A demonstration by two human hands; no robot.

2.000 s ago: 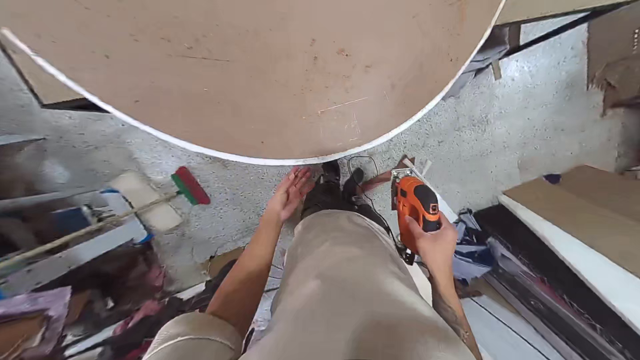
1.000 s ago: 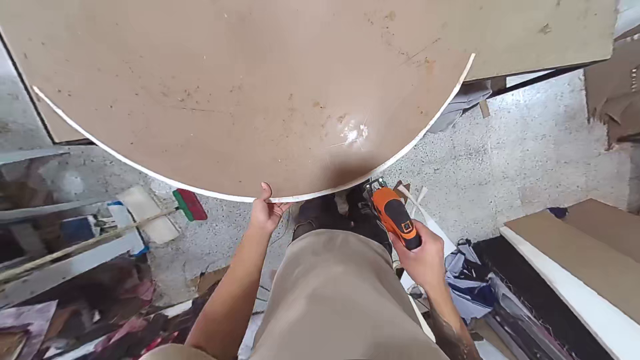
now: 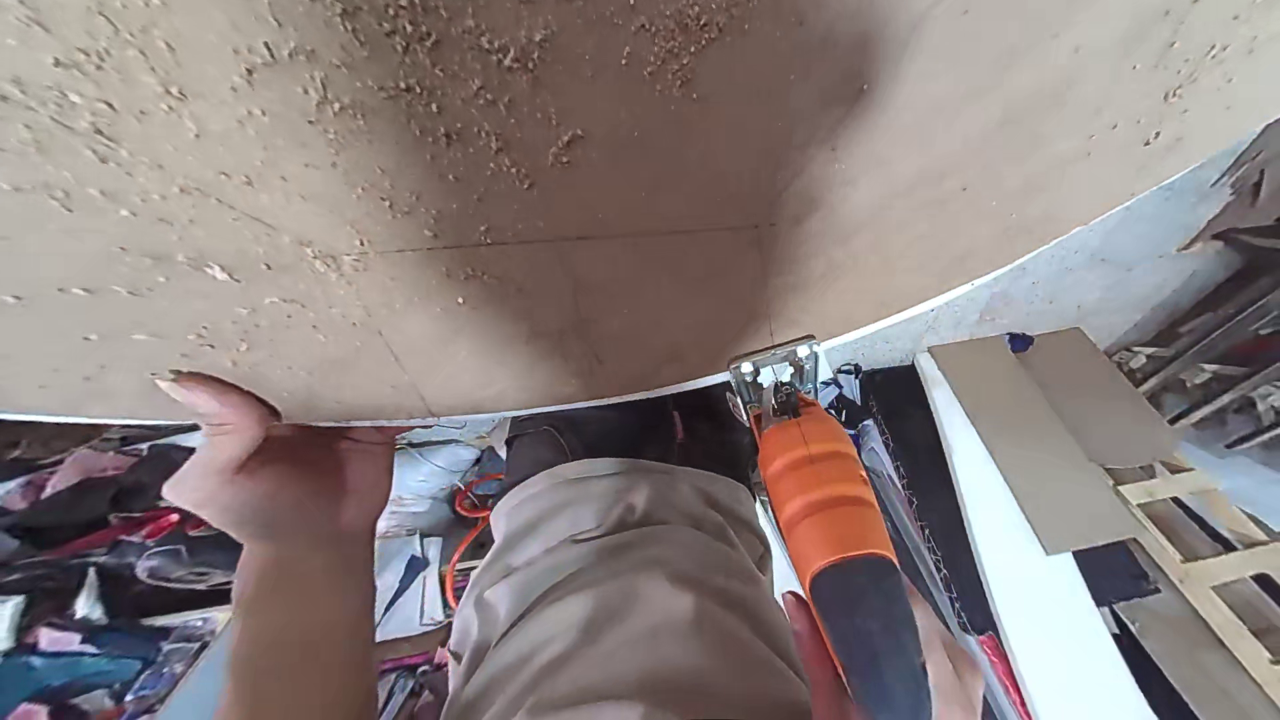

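Note:
A large board [image 3: 600,310] with a curved white edge spans the upper view, strewn with wood chips and crossed by thin dark lines. At lower left my left hand [image 3: 285,460] grips its rim, thumb on top and fingers underneath. My right hand [image 3: 940,640] is wrapped around an orange and black jigsaw [image 3: 825,490], partly hidden behind its body. The jigsaw's metal base plate [image 3: 775,365] meets the board's curved edge, right of centre. Its blade cannot be made out.
Cloth scraps and clutter [image 3: 100,540] lie below at the left, with an orange cord [image 3: 465,540] near my body. At the right are brown panels [image 3: 1050,430], a white-edged slab [image 3: 1030,580] and a wooden frame [image 3: 1215,560].
The view has come much closer to the board. My left hand, free of the board two seconds ago, now holds its rim. The jigsaw, away from the board then, now meets its edge.

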